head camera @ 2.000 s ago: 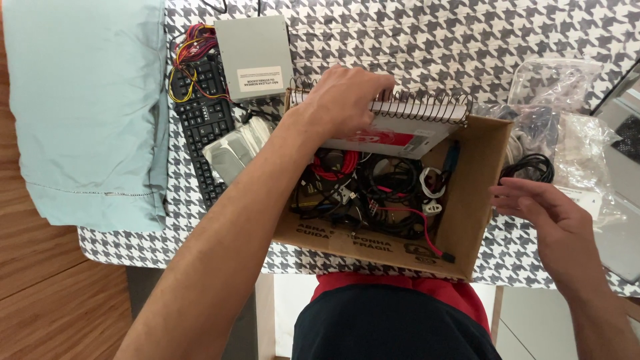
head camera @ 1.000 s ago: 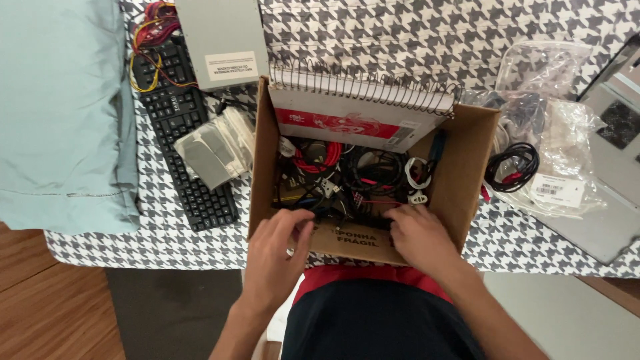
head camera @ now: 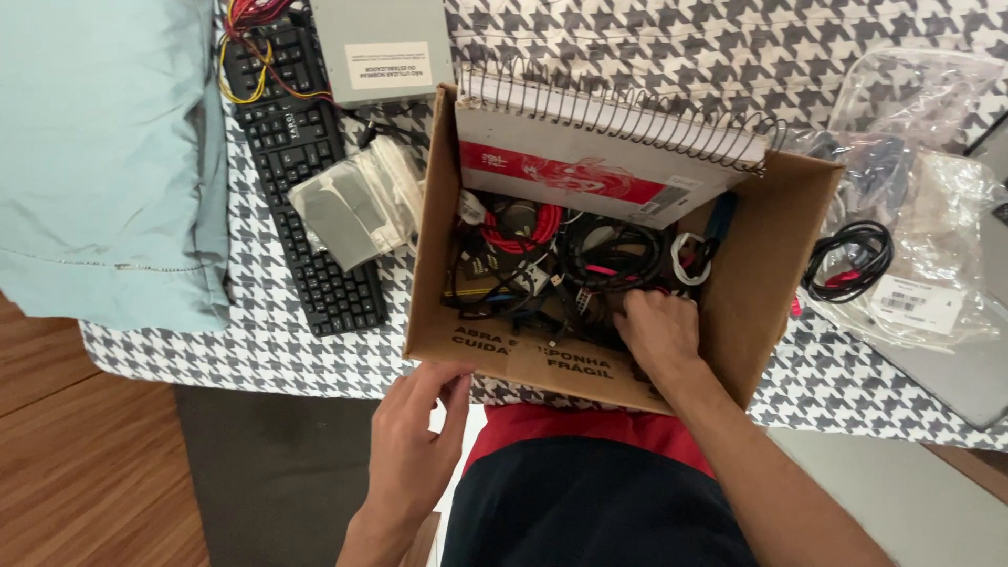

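A cardboard box stands open before me with coiled cables inside, among them a red cable, a black cable coil and a white cable loop. A spiral-bound notebook leans upright along the box's far side. My right hand reaches into the box at the near right, over the cables; its fingertips are hidden among them, so a grip cannot be told. My left hand is at the box's near left corner, fingers bent and apart, with nothing seen in it.
Left of the box lie a black keyboard, clear plastic sleeves and a metal power supply unit with coloured wires. A light blue cloth covers the far left. At right are plastic bags, a black cable coil and a grey laptop.
Two seconds ago my left hand was on the notebook and my right was outside the box. Both then came to its near side; since then my left has moved out to the corner.
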